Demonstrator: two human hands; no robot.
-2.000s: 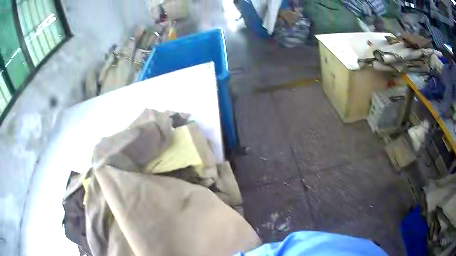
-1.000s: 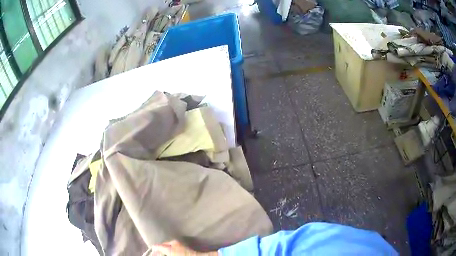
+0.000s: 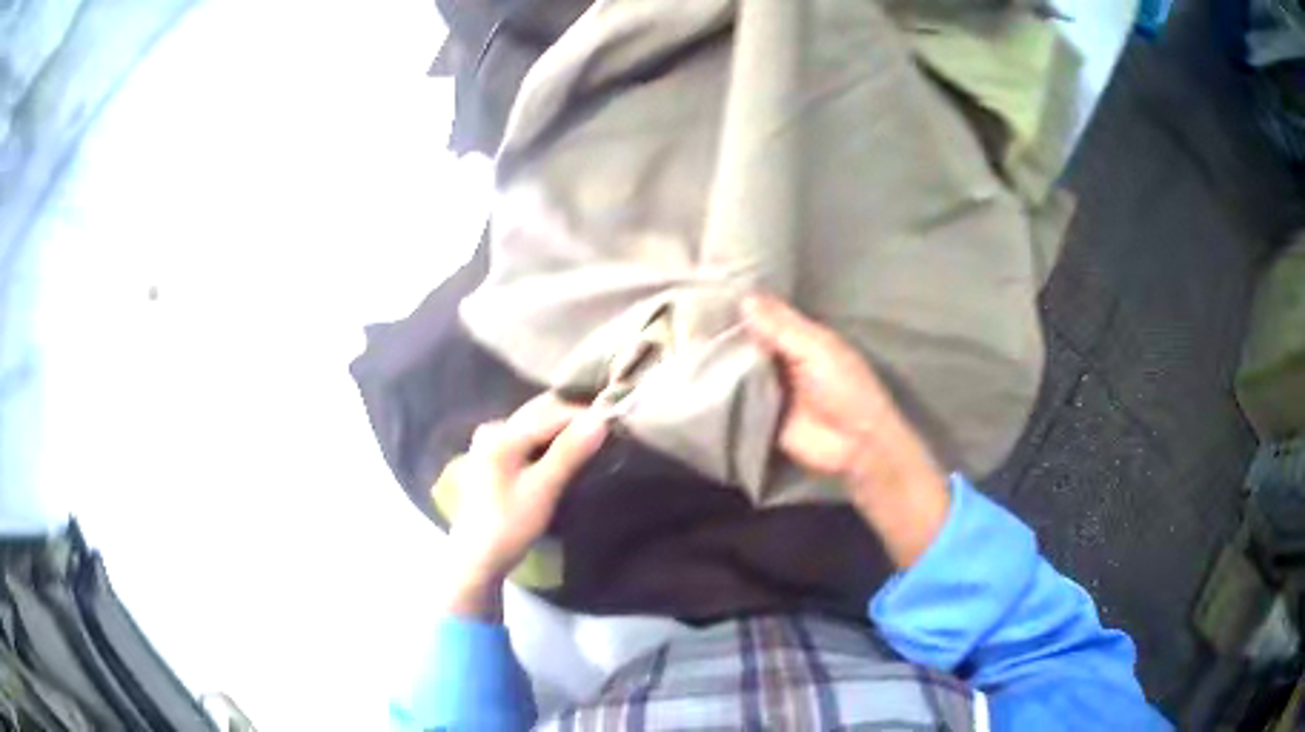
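Observation:
A large taupe garment piece [image 3: 887,215] lies in folds on the white table, with dark brown panels [image 3: 673,536] under and in front of it. My left hand [image 3: 523,479] pinches a gathered edge of the taupe cloth at its near left side. My right hand [image 3: 823,401] grips the bunched cloth just to the right, thumb and fingers on the fold. A small lime patch [image 3: 540,564] shows below my left hand. A yellow-green panel [image 3: 1009,86] shows at the upper right of the piece.
The white table [image 3: 258,329] extends to the left. A stack of dark grey-green layered pieces [image 3: 86,644] is at the lower left. The dark floor [image 3: 1145,329] is to the right, with blurred cloth and items at the right rim. Plaid clothing is at the bottom.
The view has swung down and closer to the garment. My left hand has come into view. My right hand, earlier at the bottom edge, now grips the cloth near the middle.

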